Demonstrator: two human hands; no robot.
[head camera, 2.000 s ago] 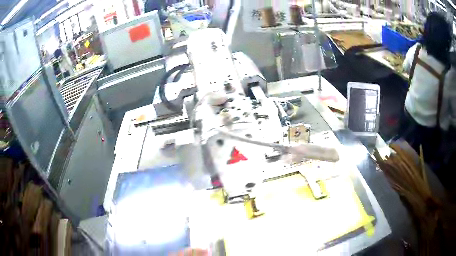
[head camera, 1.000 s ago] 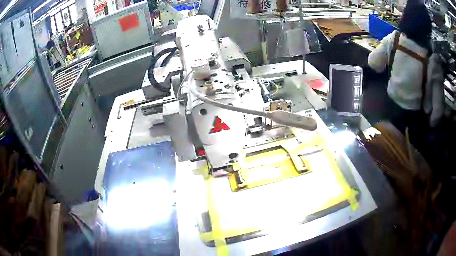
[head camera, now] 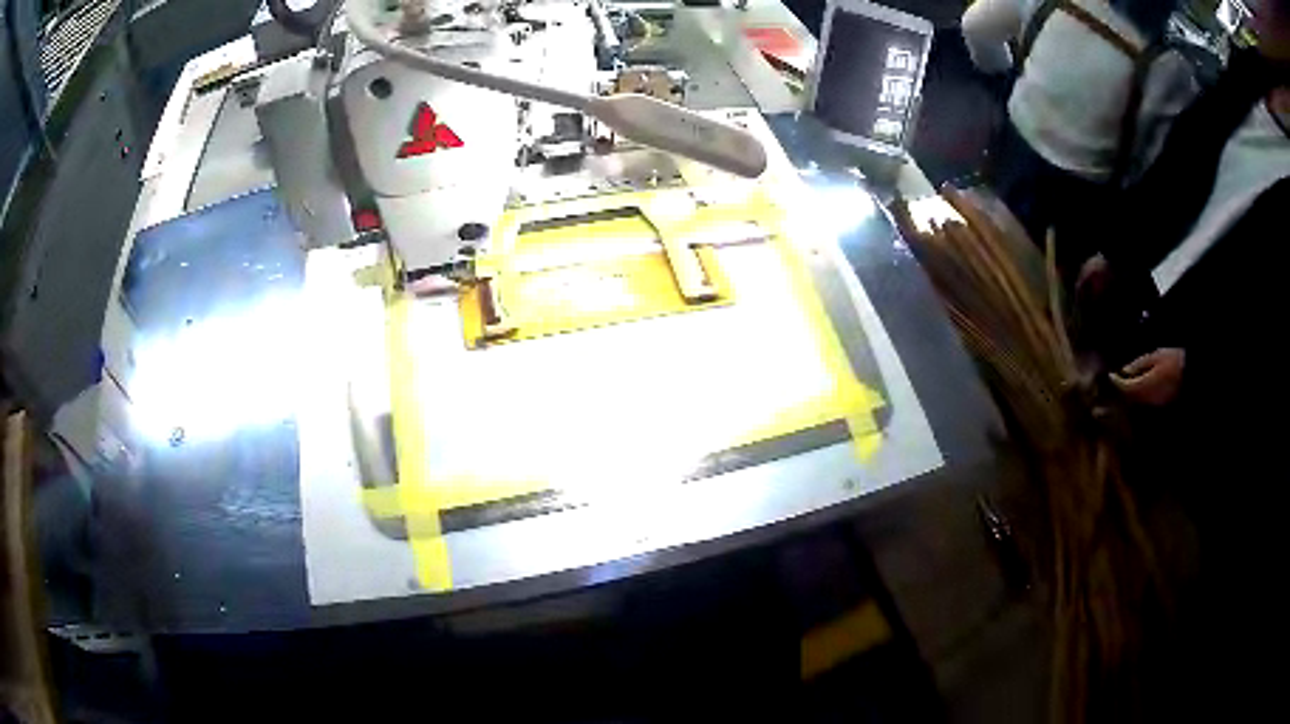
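Observation:
Neither of my hands is in view. The sewing template [head camera: 601, 403], a plate edged with yellow tape, lies on the white bed under the sewing head [head camera: 425, 170]. A rectangular opening near the head shows an orange-yellow area [head camera: 594, 300], with two clamp fingers on it. Glare washes out much of the template. A long, pale lamp-like piece [head camera: 686, 130] hangs over the bed. A tied sheaf of brown strips [head camera: 1040, 368] lies at the right.
Another person in dark clothes stands at the far right, a hand [head camera: 1153, 375] by the sheaf. A person in white [head camera: 1082, 99] is behind. A control panel [head camera: 873, 74] stands at the back right. A shiny metal cover [head camera: 212, 467] is left. A small pointed tool [head camera: 997, 523] lies near the sheaf.
The view has tilted down and shifted right. Fingertips seen at the bottom edge two seconds ago are gone. The dark-clothed person now shows at the right.

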